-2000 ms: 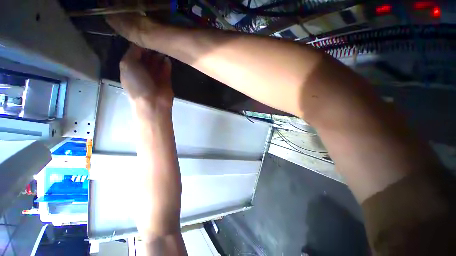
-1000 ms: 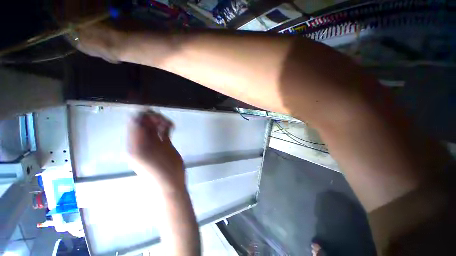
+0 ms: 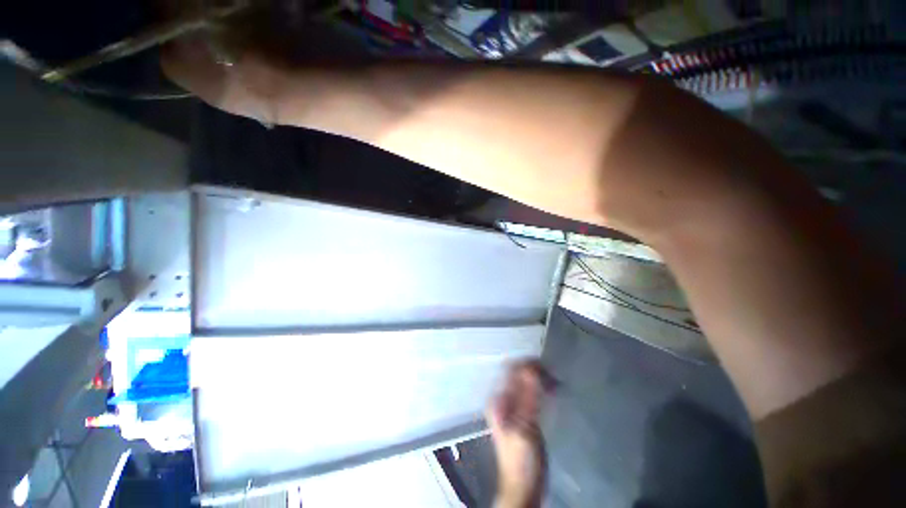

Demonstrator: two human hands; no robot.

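My right hand (image 3: 224, 79) is at the upper left in deep shadow, with its forearm crossing the top of the view. Its fingers are hard to make out. A thin pale cable (image 3: 129, 45) runs beside and behind this hand; whether the fingers grip it cannot be told. My left hand (image 3: 519, 397) is low in the middle, blurred, in front of the lower right edge of the white cabinet door (image 3: 368, 273). Its fingers look bent, with a small dark spot at the tips; whether it holds something cannot be told.
Cabinet wiring and terminal blocks (image 3: 695, 64) lie along the top, behind the right arm. Loose thin wires (image 3: 621, 293) hang right of the door. Grey floor (image 3: 616, 397) shows at the lower right. A blue bin (image 3: 159, 375) and white machine parts stand at the left.
My left hand has come away from beside my right hand and moved down and to the right, across the door. My right hand stays in the dark upper-left area, with the view shifting slightly.
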